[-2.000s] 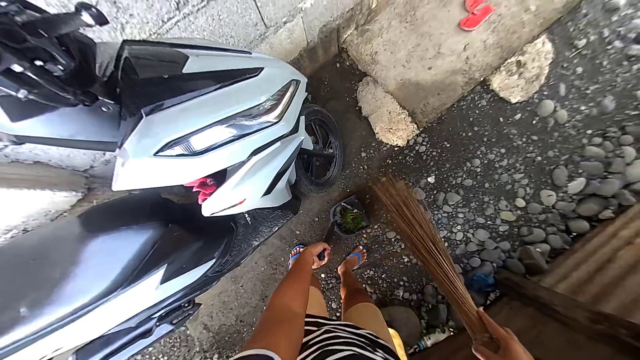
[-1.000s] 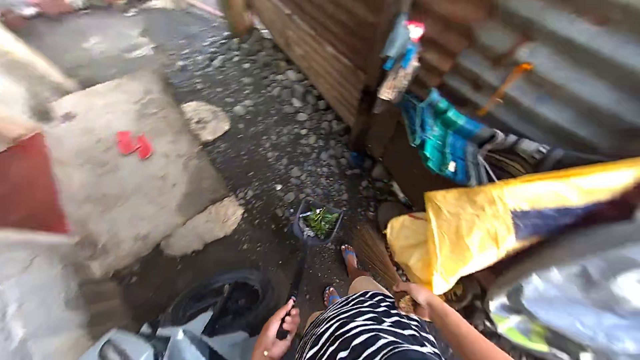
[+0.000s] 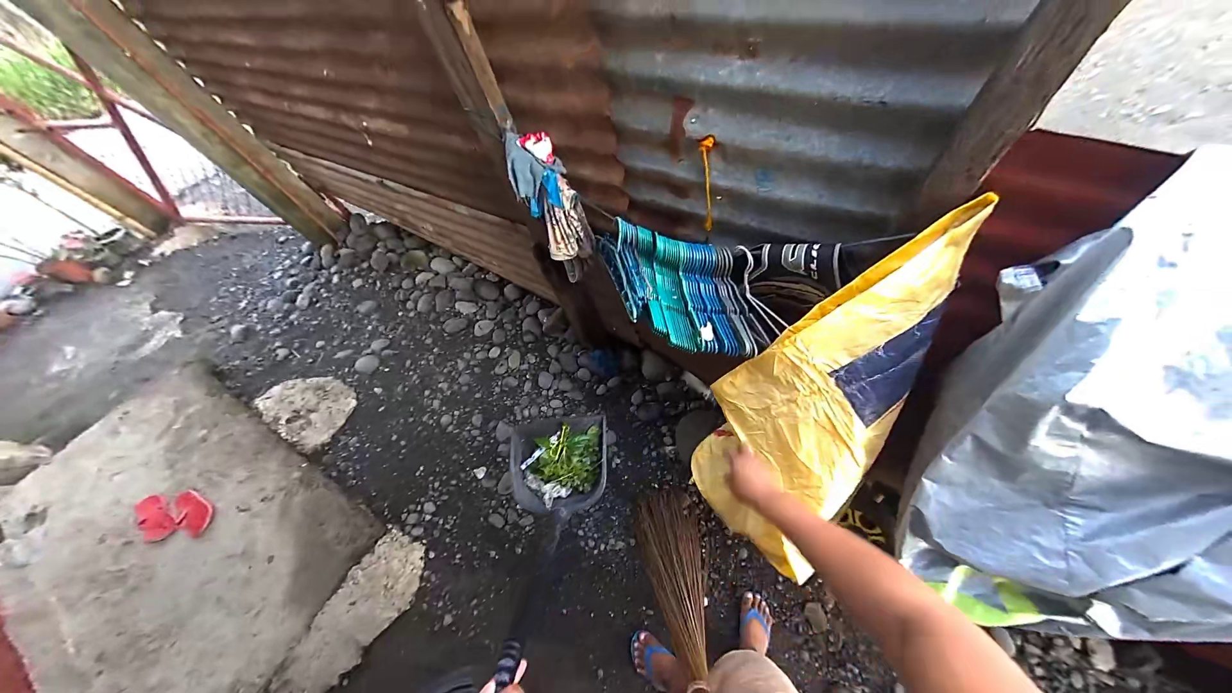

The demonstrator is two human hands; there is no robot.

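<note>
My right hand (image 3: 753, 478) is at the yellow woven sack (image 3: 804, 404), which hangs in front of the corrugated wall; its fingers look closed at the sack, blurred. At the bottom edge my left hand (image 3: 504, 683), partly cut off, grips the dark handle of a dustpan (image 3: 603, 481). Green leaves (image 3: 568, 457) and bits of litter lie in the pan, which rests on dark gravelly ground. A stick broom (image 3: 674, 563) stands between the dustpan and my feet, bristles up, its lower end at my legs and not in a hand that I can see.
Corrugated metal sheets (image 3: 385, 106) form a wall behind. Striped teal cloth (image 3: 679, 289) and rags (image 3: 553, 197) hang on it. A silver cover (image 3: 1078, 433) bulges at the right. Red slippers (image 3: 174, 515) lie on a concrete slab (image 3: 221, 577) at the left, with loose stones (image 3: 452, 289) along the wall.
The view has swung far from the motorcycle toward the wall. My right hand has left the broom's handle end and is now at the yellow sack. The left still holds the dustpan's handle.
</note>
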